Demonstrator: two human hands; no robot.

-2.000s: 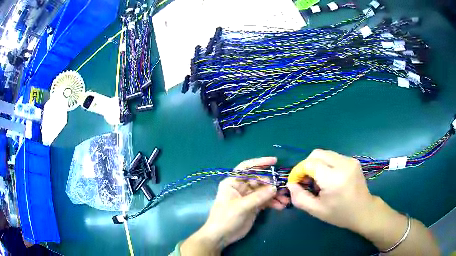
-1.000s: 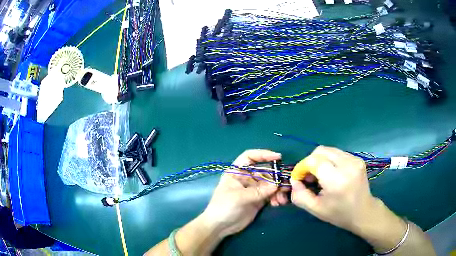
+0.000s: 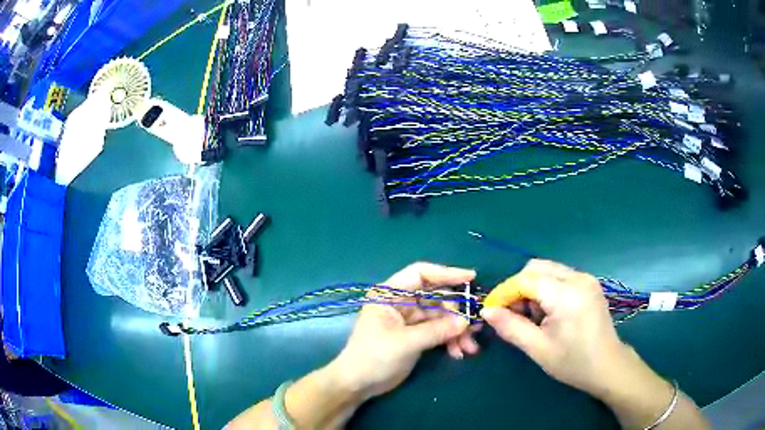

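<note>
My left hand (image 3: 403,323) holds a black connector housing (image 3: 471,301) upright between thumb and fingers. The wire harness (image 3: 306,296) runs through this hand to a small connector (image 3: 174,328) at the left. My right hand (image 3: 558,323), with a yellow-orange finger cot (image 3: 506,291), pinches at the right face of the housing; the wire ends there are hidden by the fingertips. The harness continues right past a white label (image 3: 663,301) to the bench edge. A loose blue wire (image 3: 502,244) sticks out above my right hand.
Beyond my hands lies a large pile of blue-yellow harnesses (image 3: 520,126) beside a white paper sheet (image 3: 323,59). At left are a clear plastic bag (image 3: 147,243), spare black housings (image 3: 233,290), a cream fan (image 3: 120,91), darker harness bundles (image 3: 247,71) and blue bins (image 3: 33,269).
The view has shifted a little. The left-end connector has slid up and left on the bench. Both hands stay at the housing, with the right fingertips now closer against it.
</note>
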